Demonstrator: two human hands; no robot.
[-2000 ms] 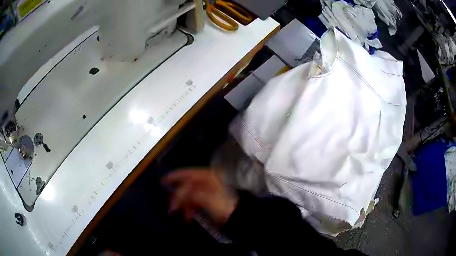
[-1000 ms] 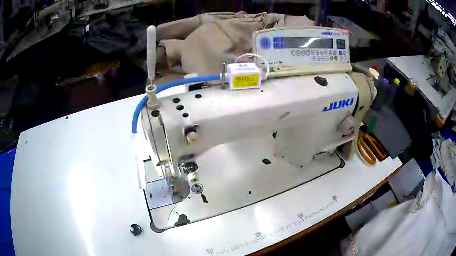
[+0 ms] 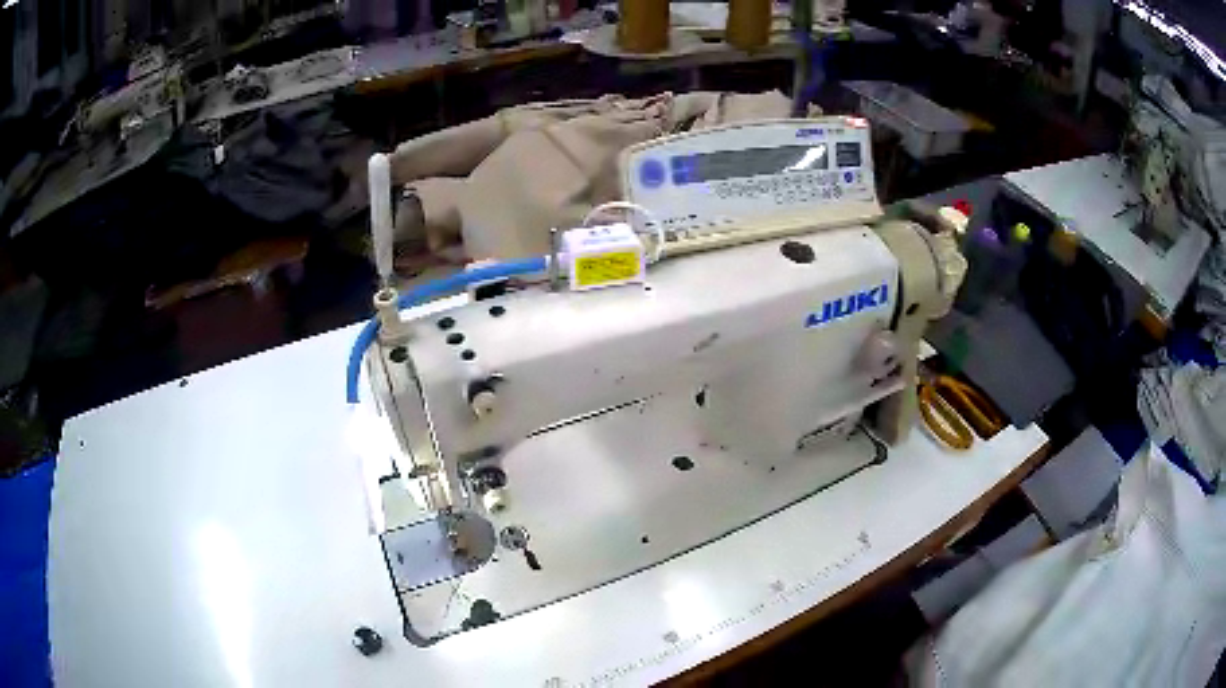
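A white Juki sewing machine (image 3: 672, 363) stands on the white table (image 3: 175, 538), its arm running from the needle end at left to the handwheel (image 3: 918, 276) at right. The presser foot and needle area (image 3: 451, 518) is over the shiny slide plate (image 3: 420, 556), with no cloth under it. A blue tube (image 3: 464, 286) curves down to a bright tip at the left of the head. White trousers (image 3: 1102, 598) lie at the lower right, beyond the table edge, cut off by the picture's edge. Neither of my hands is in the picture.
A control panel (image 3: 753, 182) sits atop the machine, with beige cloth (image 3: 538, 175) behind it. Orange-handled scissors (image 3: 957, 410) lie at the machine's right end. Golden thread cones (image 3: 748, 24) stand at the back. A blue surface (image 3: 24, 578) is at far left. Other stations are behind.
The view has swung from the trousers at right to the whole machine, then tilted up slightly. The blurred hand seen two seconds ago is out of the picture.
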